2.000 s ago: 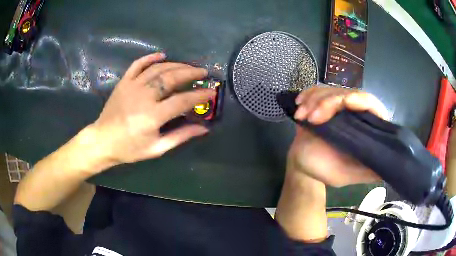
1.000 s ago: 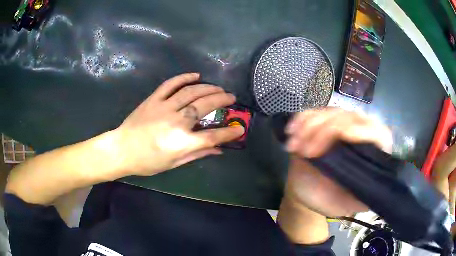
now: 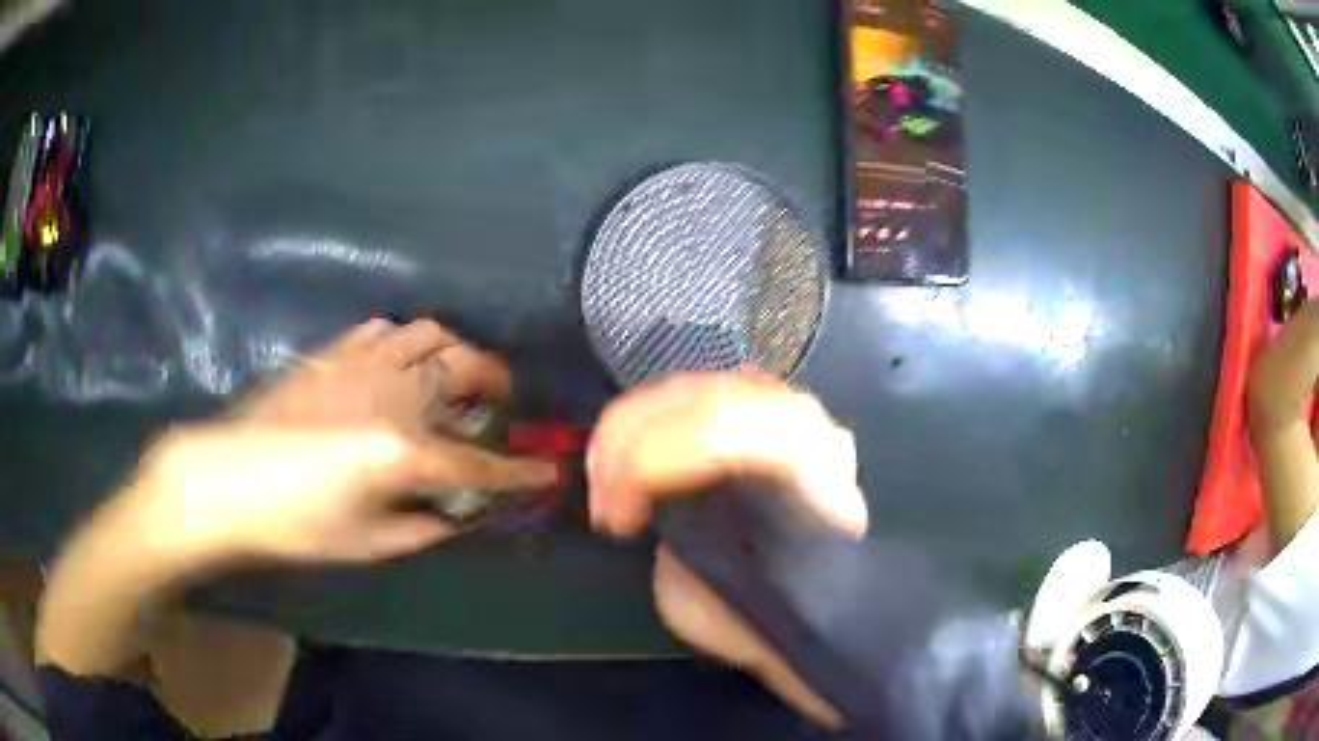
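Note:
The electronic unit (image 3: 547,449) shows as a blurred red end between my hands. My left hand (image 3: 362,449) is blurred and lies over the unit, fingers on it; much of the unit is hidden. My right hand (image 3: 723,463) is wrapped around the electric screwdriver (image 3: 788,594), a thick black cylinder pointing back to the lower right. Its tip is hidden by the hand and blur, close to the unit's red end. The round perforated screw plate (image 3: 694,275) lies flat just above my right hand, with brassy small screws (image 3: 786,297) on its right side.
A smartphone (image 3: 907,159) lies right of the plate. Another unit (image 3: 47,210) lies at far left. A red tray (image 3: 1237,391) stands at right, with another person's arm (image 3: 1286,405) over it. A white fan-like body (image 3: 1143,651) is at lower right.
My right hand and the screwdriver have moved left, away from the plate's screw side to the unit. My left hand and the unit sit lower and further left in view; the view itself has shifted.

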